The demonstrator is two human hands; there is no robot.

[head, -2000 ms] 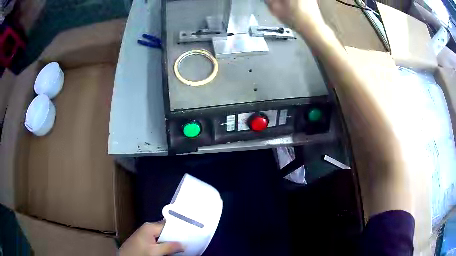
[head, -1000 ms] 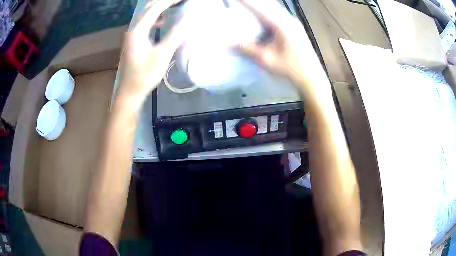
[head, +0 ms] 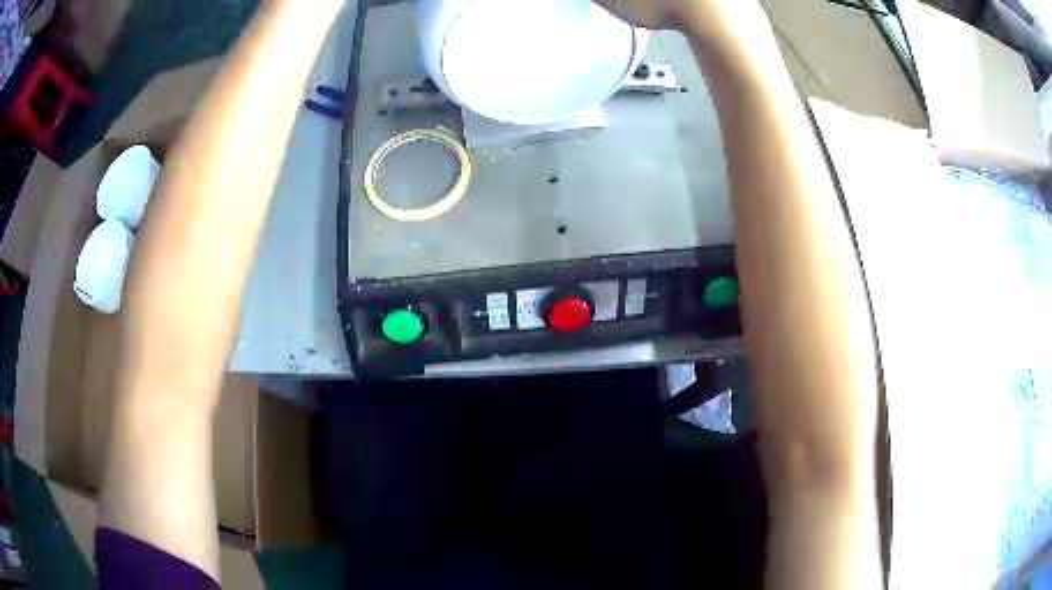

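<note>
A glossy white round housing (head: pixel 536 58) sits over the fixture at the back of the press plate (head: pixel 623 196), its upper part cut off by the top edge. The slotted clamp bar (head: pixel 658 78) shows on both sides below it. My right hand (head: pixel 648 9) is at the top edge, just right of the housing, mostly cut off; whether it touches the housing is unclear. My left hand is out of the picture; only my left forearm shows, reaching up past the top edge. Green start buttons (head: pixel 404 325) and a red button (head: pixel 569 314) are on the front panel.
A yellowish ring (head: pixel 418 175) lies on the plate at left front. Blue-handled nippers (head: pixel 327 101) lie left of the press. The left carton (head: pixel 237 449) holds two white housings (head: pixel 104 265). At right are a pale sheet (head: pixel 923 346) and shiny plastic (head: pixel 1027 265). A red stool (head: pixel 46 104) stands at upper left.
The housing went from my left hand, low in front, up to the press, and now sits over the fixture. Both hands have moved further up, the left out of view.
</note>
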